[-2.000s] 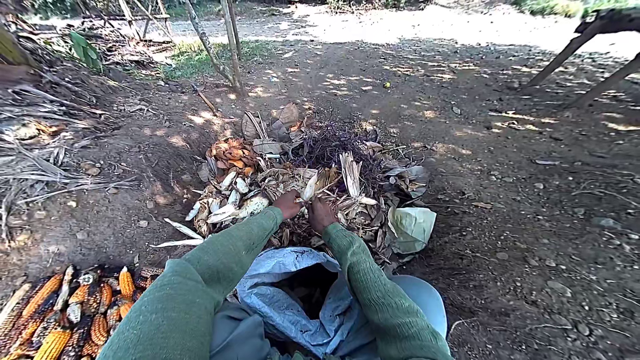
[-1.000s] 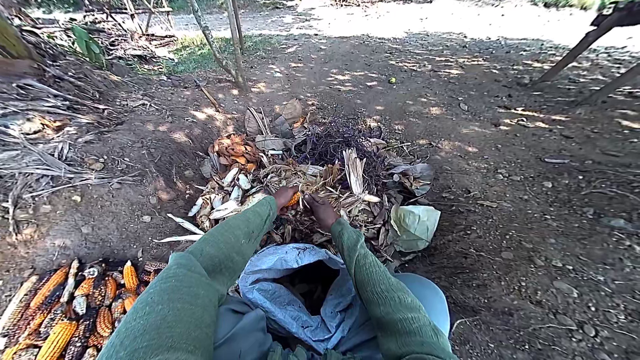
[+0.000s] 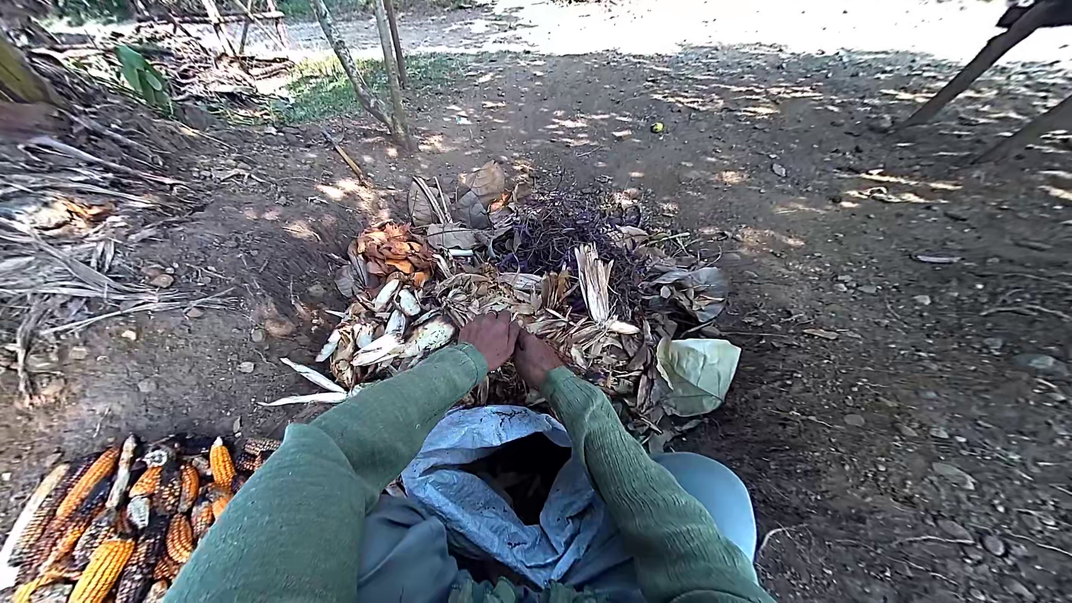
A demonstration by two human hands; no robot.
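My left hand (image 3: 492,337) and my right hand (image 3: 534,358) meet over the near side of a pile of dry corn husks (image 3: 553,314). Their fingers curl in against each other, and whatever lies between them is hidden. Just below the hands, a whitish-blue woven sack (image 3: 452,469) stands with its mouth gaping between my legs; its inside is dark. Pale husk-covered ears (image 3: 410,339) lie left of my left hand. A bundle of dry husk (image 3: 595,285) sticks up beyond my right hand.
Husked corn cobs (image 3: 100,569), orange and dark, lie at the lower left. Orange peel-like scraps (image 3: 394,251) and purple stringy matter (image 3: 561,234) top the pile. A pale crumpled sheet (image 3: 698,375) sits at its right. Thin trunks (image 3: 394,75) and wooden legs (image 3: 976,71) stand farther off.
A bit of orange corn showed between my hands one second ago; now it is out of sight. My hands have drawn closer together since then.
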